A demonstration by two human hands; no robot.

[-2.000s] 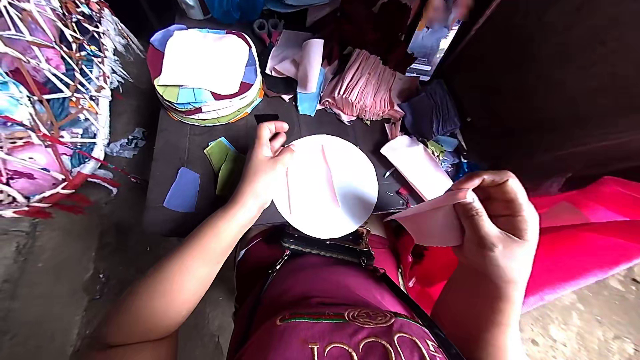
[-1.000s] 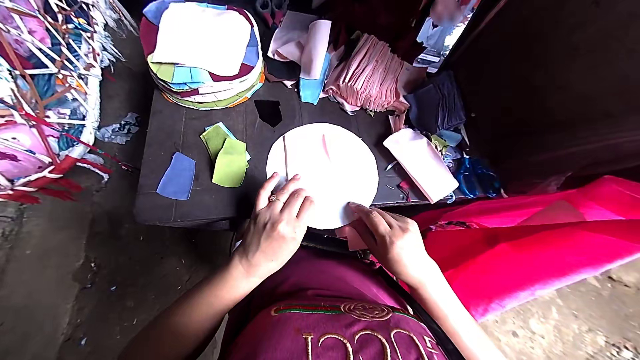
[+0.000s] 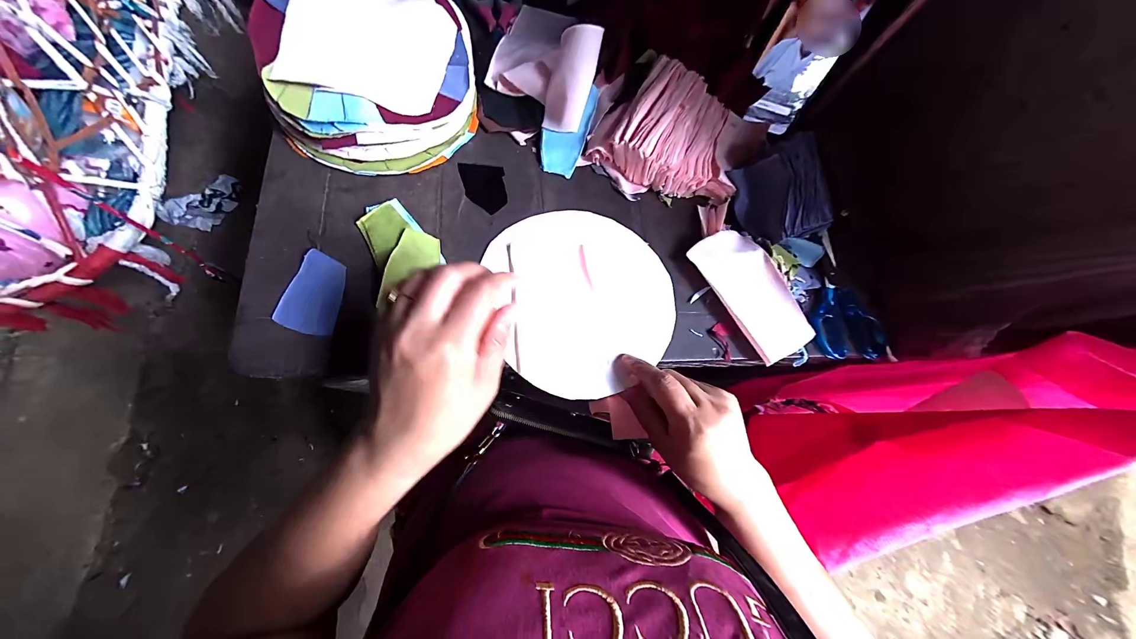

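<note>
A round white disc (image 3: 595, 302), overexposed, lies at the near edge of a dark table, with pale pieces on it whose outlines barely show. My left hand (image 3: 444, 355) is raised over its left edge, fingers bent; whether it holds anything is hidden. At the lower right rim, my right hand (image 3: 688, 417) pinches the disc between thumb and fingers, and a pink fabric piece (image 3: 627, 419) shows beneath that hand. Green fabric pieces (image 3: 410, 257) and a blue piece (image 3: 311, 293) lie to the left. A black piece (image 3: 484, 186) rests above the disc.
Patchwork rounds (image 3: 373, 151) are stacked at the back left. Behind the disc stands a row of folded pink pieces (image 3: 661, 133), beside dark folded cloth (image 3: 783, 191). A pale folded cloth (image 3: 753, 297) and blue-handled scissors (image 3: 843, 324) lie right. Red fabric (image 3: 932, 461) spreads beside my lap.
My right hand, which held up a pale pink piece two seconds ago, has come to the disc's lower right rim. My left hand has moved up and left from the disc's lower edge since one second ago.
</note>
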